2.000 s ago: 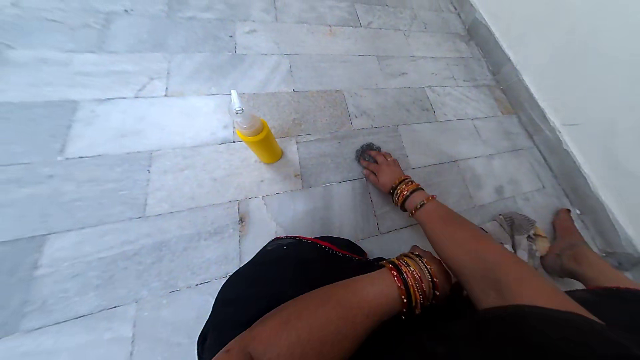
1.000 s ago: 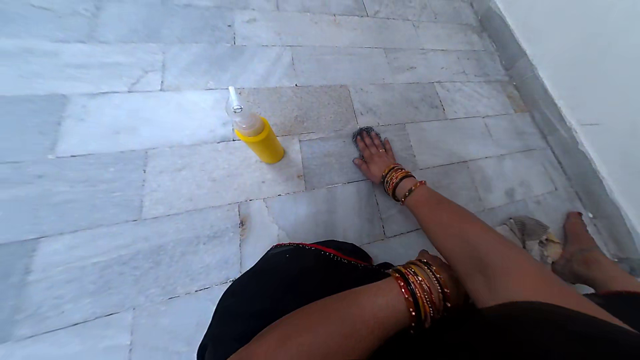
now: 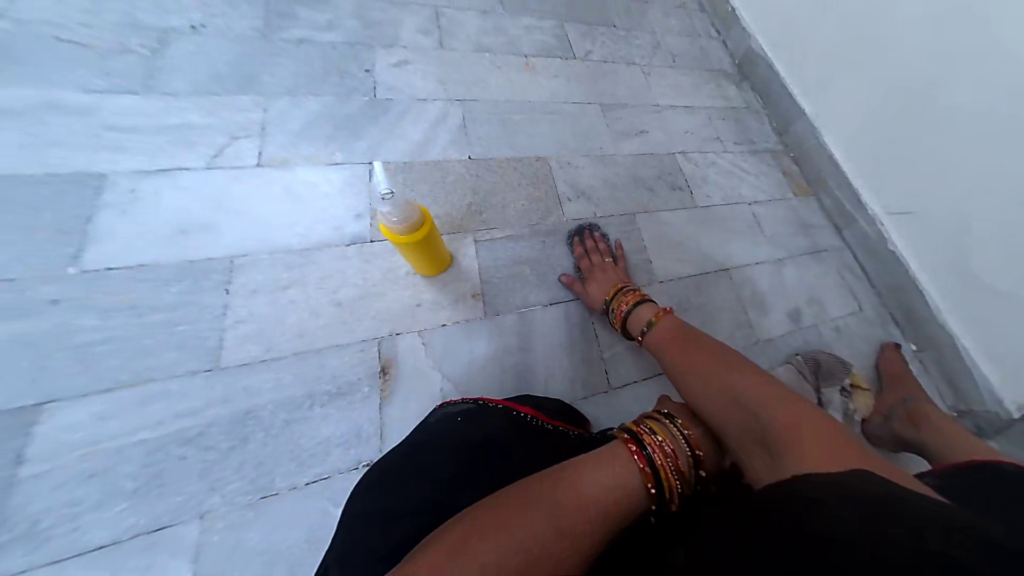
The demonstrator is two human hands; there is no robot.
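My right hand (image 3: 600, 270) lies palm down on a dark metal scouring pad (image 3: 588, 234), pressing it against a grey marble floor tile (image 3: 520, 272). Its fingers are stretched over the pad, and bangles circle the wrist. To the left of that hand a yellow squeeze bottle (image 3: 422, 244) with a clear nozzle top stands on the floor. My left hand (image 3: 692, 432) rests near my knee beside the right forearm; its fingers are mostly hidden, so what it holds, if anything, does not show.
A crumpled cloth (image 3: 824, 376) lies on the floor next to my bare foot (image 3: 900, 392). Along the right side run a grey skirting (image 3: 832, 192) and a white wall (image 3: 920, 120). Black clothing (image 3: 456, 480) with a red beaded edge covers my knee.
My right hand has shifted a little on the floor with the scouring pad, its fingers now pointing more away from me than two seconds ago. The bottle stays in place.
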